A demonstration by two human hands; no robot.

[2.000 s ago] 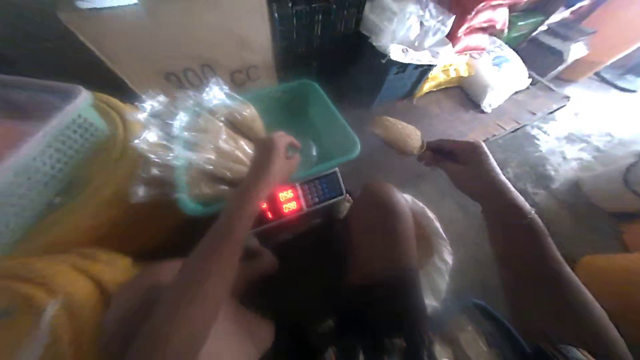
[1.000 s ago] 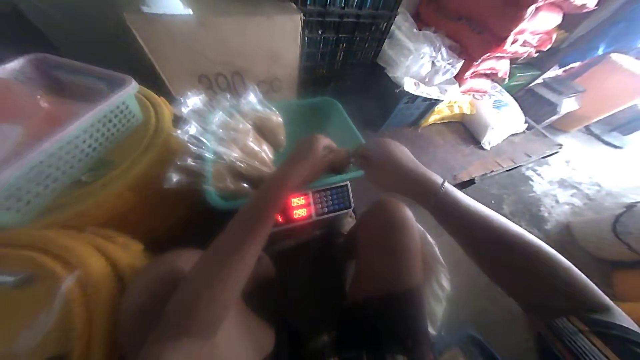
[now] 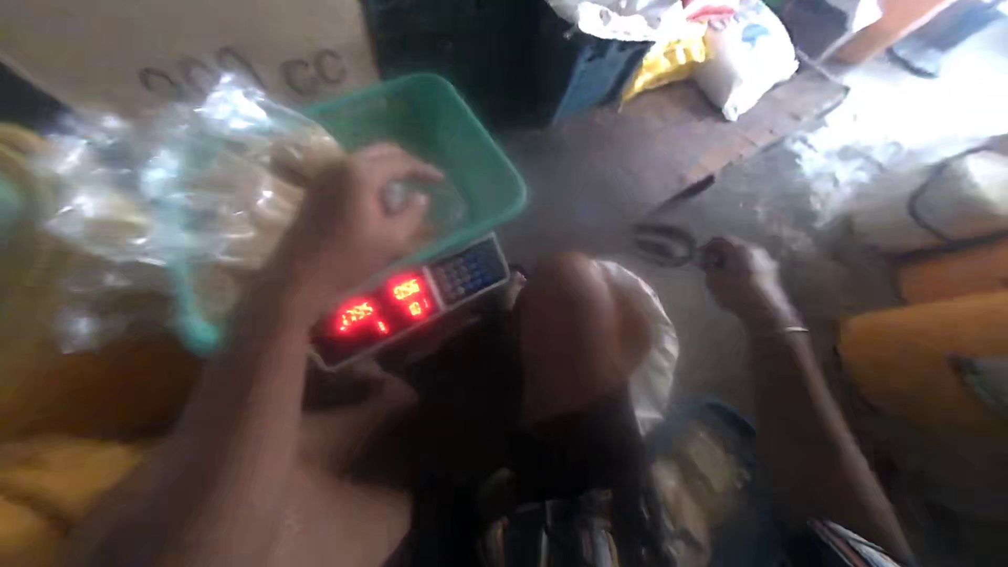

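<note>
My left hand [image 3: 402,197] is over the green plastic basin [image 3: 488,173], its fingers curled near clear plastic; blur hides whether it holds anything. Beside that forearm, clear plastic bags [image 3: 228,181] with light brown contents fill the basin's left side. Under the near rim sits a digital scale [image 3: 409,303] with a lit red display and a keypad. Off to the right, above the floor, my right hand [image 3: 736,272] is shut on a blurred dark looped thing [image 3: 665,242], whose kind cannot be told.
A cardboard box [image 3: 181,39] with handwriting stands behind the basin. A dark crate [image 3: 465,55] is beside it. White and yellow sacks [image 3: 744,59] lie farther back. Yellow material [image 3: 63,480] is at lower left, an orange-yellow thing [image 3: 921,346] at right. My knee [image 3: 583,315] is between my hands.
One second ago my hands were close together at the basin's right edge; now they are far apart, the right one out to the right. The red digits have changed.
</note>
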